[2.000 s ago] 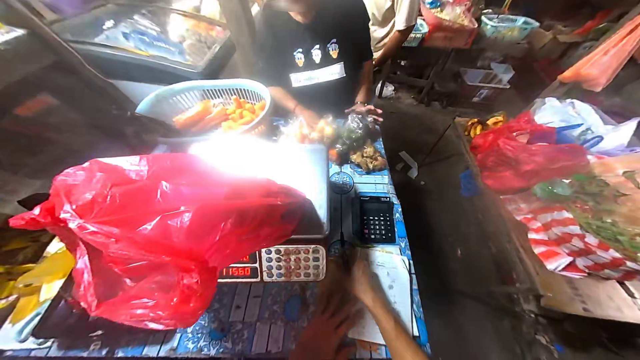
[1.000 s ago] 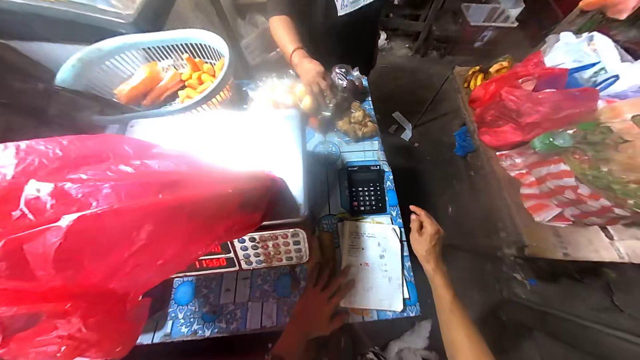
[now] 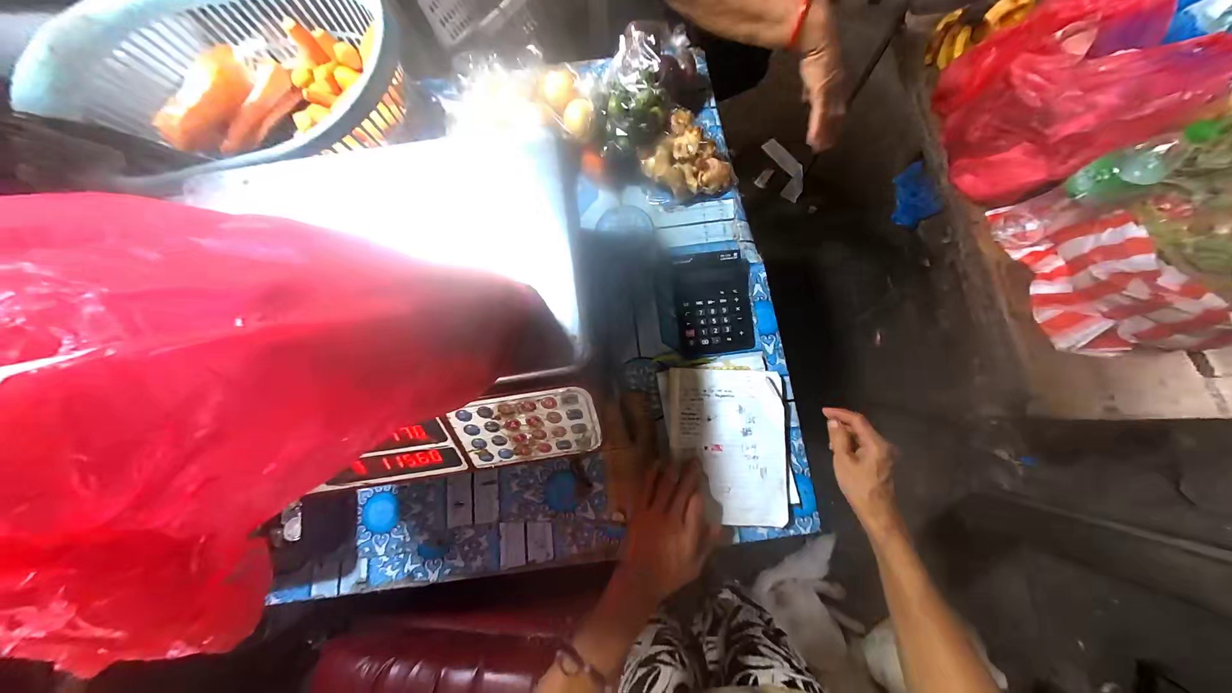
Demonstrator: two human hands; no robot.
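My left hand (image 3: 669, 525) lies palm down at the table's front edge, fingers spread, its fingertips by the left side of a notebook (image 3: 736, 452) with handwriting. My right hand (image 3: 861, 462) is raised right of the table, fingers loosely bent, nothing seen in it. Behind the notebook sits a black calculator (image 3: 712, 303). To the left stands a digital scale with a lit red display and a keypad (image 3: 525, 423); its metal pan (image 3: 423, 221) is glaring with light. A large red plastic bag (image 3: 192, 385) covers the pan's left part and some of the display.
A light blue basket (image 3: 385, 58) of cut orange produce stands back left. Bags of produce and ginger (image 3: 688, 159) lie at the table's far end. A person's hand (image 3: 823, 91) hangs beyond. At right, another surface holds red bags (image 3: 1039, 96) and a striped bag (image 3: 1107, 279).
My right hand has moved from the notebook out to the right of the table. The other person's hand has left the produce bags and now hangs right of them. The view has shifted.
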